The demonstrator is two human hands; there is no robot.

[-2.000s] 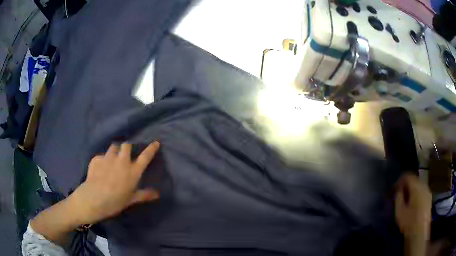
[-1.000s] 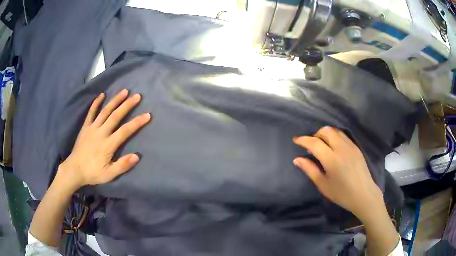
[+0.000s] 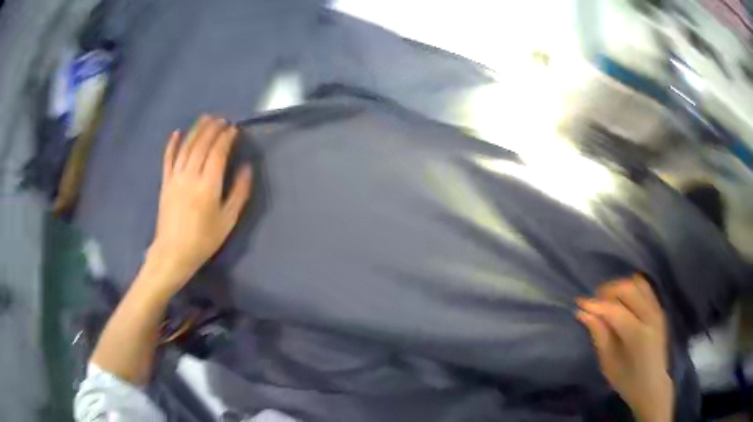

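A dark grey garment panel (image 3: 396, 206) lies spread across the table in front of me, with folds running toward the machine. My left hand (image 3: 198, 189) lies on its left part, fingers close together and pointing away from me; whether it grips the cloth cannot be told. My right hand (image 3: 629, 330) pinches the cloth between thumb and fingers at the right, and creases run from the fingertips. The white sewing machine (image 3: 644, 82) is at the upper right, blurred. Its needle area is lost in glare and blur.
More grey cloth (image 3: 190, 49) lies at the upper left and in my lap. A blue-and-white packet (image 3: 87, 78) is at the left by a brown cardboard edge (image 3: 74, 169). A dark object (image 3: 704, 202) lies right of the machine head, partly cut off from view.
The panel has come into flatter view below the machine. My right hand has closed from loosely spread fingers to a pinch on the cloth. My left hand's fingers have drawn together. The view has shifted.
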